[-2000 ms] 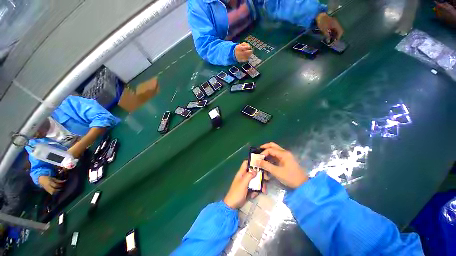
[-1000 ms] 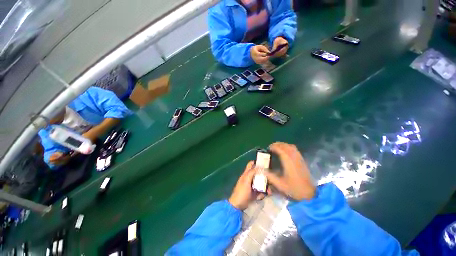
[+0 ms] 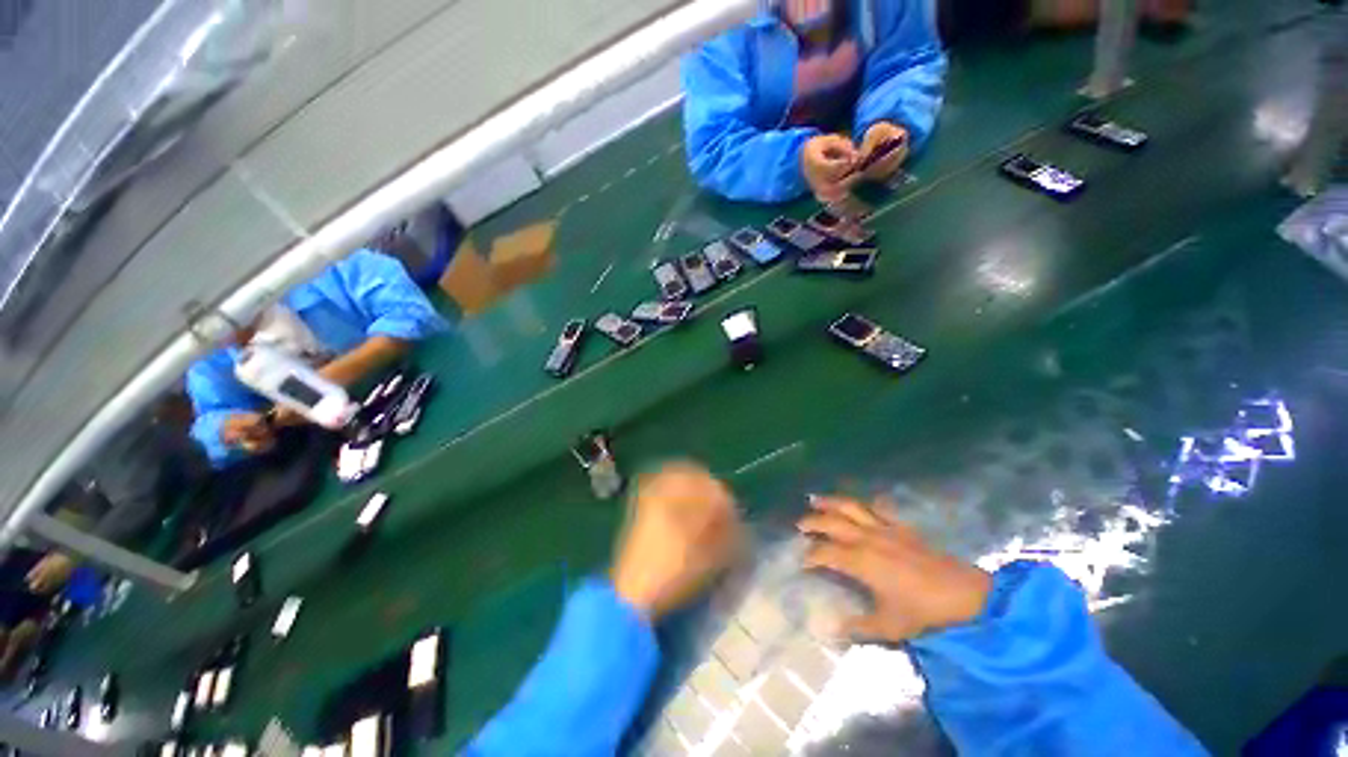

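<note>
My left hand is blurred above the green bench, left of the label sheet. Its fingers look curled, and I cannot tell whether it holds anything. A small dark phone with a greyish face lies just beyond it to the left, with a gap between them. My right hand is palm down over the upper end of the label sheet, fingers spread, with no phone in it. The sheet of pale rectangular labels lies below and between my hands, partly hidden by my right hand and in glare.
Keypad phones lie in a row ahead. A single phone lies ahead right, and a pale-labelled one left of it. Labelled phones lie at lower left. Shiny film outlines are at right. Two people in blue smocks sit opposite.
The labelled phone is no longer between my hands. They have moved apart, the left leftward, the right down over the sheet. A phone now shows beyond my left hand. The view has shifted.
</note>
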